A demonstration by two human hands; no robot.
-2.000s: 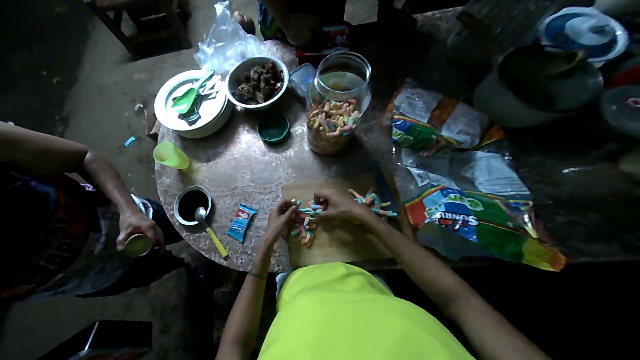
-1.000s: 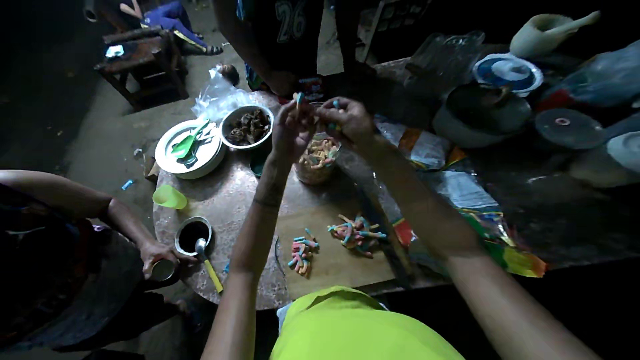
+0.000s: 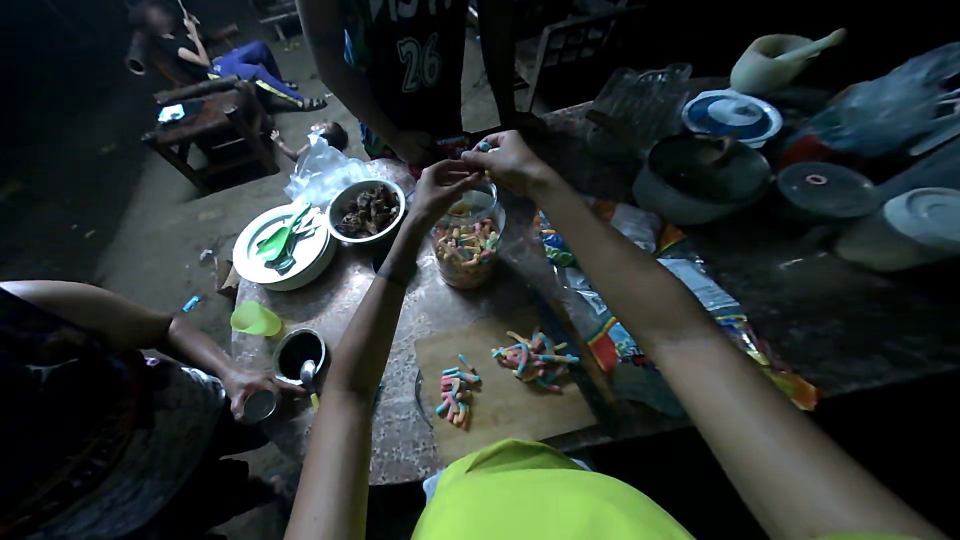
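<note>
My left hand [image 3: 448, 185] is above the mouth of a clear jar [image 3: 466, 244] of coloured gummy candies; whether its fingers hold anything I cannot tell. Close beside it, my right hand [image 3: 510, 159] pinches a small blue-tipped gummy candy [image 3: 484, 146]. Below my forearms lies a wooden cutting board [image 3: 510, 416] with a smaller pile of cut gummy pieces [image 3: 456, 394] on its left and a bigger pile of gummy worms [image 3: 534, 358] on its right.
Left of the jar stand a bowl of dark food [image 3: 366, 211], stacked white plates [image 3: 281, 247], a green cup [image 3: 256, 319] and a cup of dark liquid [image 3: 299, 355]. Candy bags [image 3: 697, 289] and a pot [image 3: 701, 180] are at right. One person's hand [image 3: 251, 390] holds a cup; another person stands opposite.
Both my hands were over the cutting board two seconds ago; they have risen and moved forward to above the jar. The view has shifted, showing more of the floor beyond the table.
</note>
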